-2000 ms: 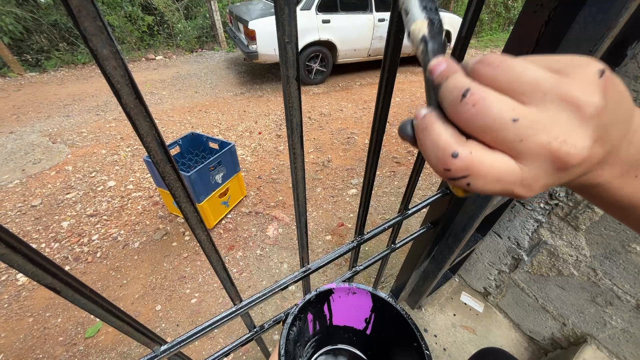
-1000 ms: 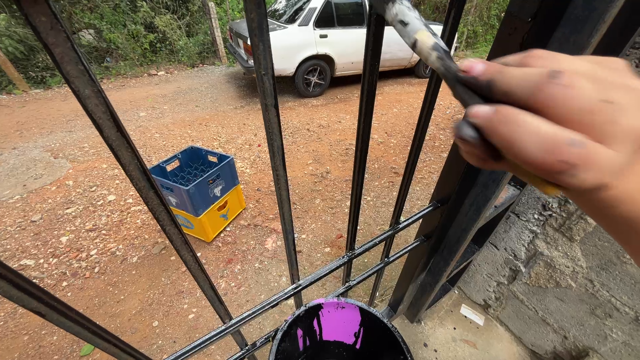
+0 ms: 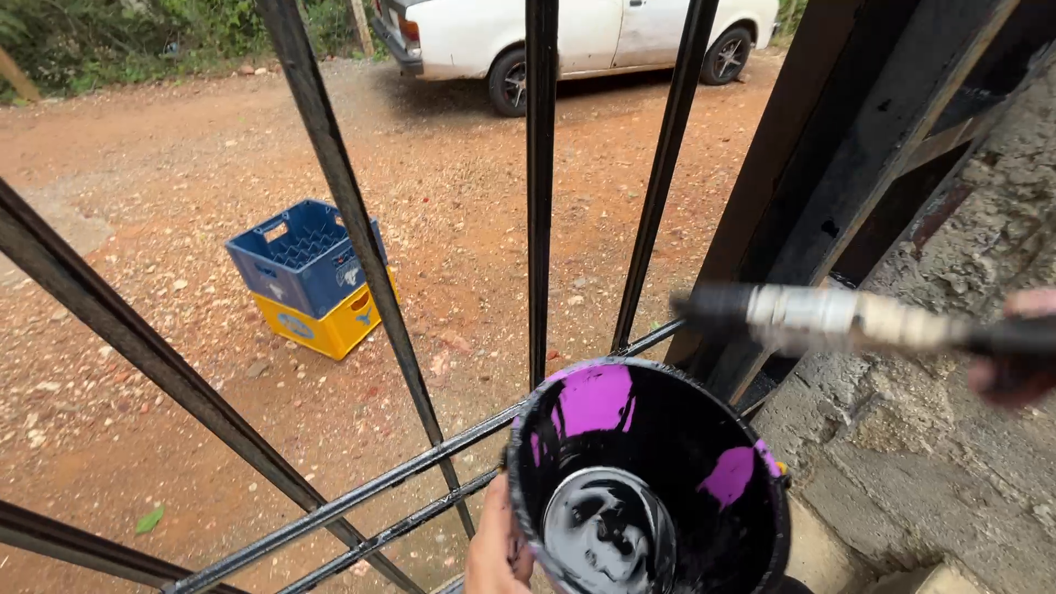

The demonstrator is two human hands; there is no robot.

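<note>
My right hand (image 3: 1019, 351), at the right edge and partly out of frame, grips a round paintbrush (image 3: 841, 318) by its dark handle end. The brush lies level and blurred, its black tip pointing left, above the bucket's right side. My left hand (image 3: 497, 544) holds a purple plastic bucket (image 3: 596, 398) at its left side, bottom centre. Black paint coats most of the bucket's inside, and a round tin or pool of glossy black paint (image 3: 609, 528) shows at its bottom. Just beyond stands a metal gate with black bars (image 3: 540, 190) and two crossbars (image 3: 429, 458).
A black metal gate post (image 3: 813, 181) and a rough cement wall (image 3: 907, 429) are close on the right. Past the bars, a blue crate (image 3: 305, 276) is stacked on a yellow crate (image 3: 334, 330) on reddish gravel. A white car (image 3: 594, 37) stands farther back.
My right hand has moved from the upper part of the bars to the right edge, bringing the brush down from upright to level. More of the bucket shows, and my left hand has come into view.
</note>
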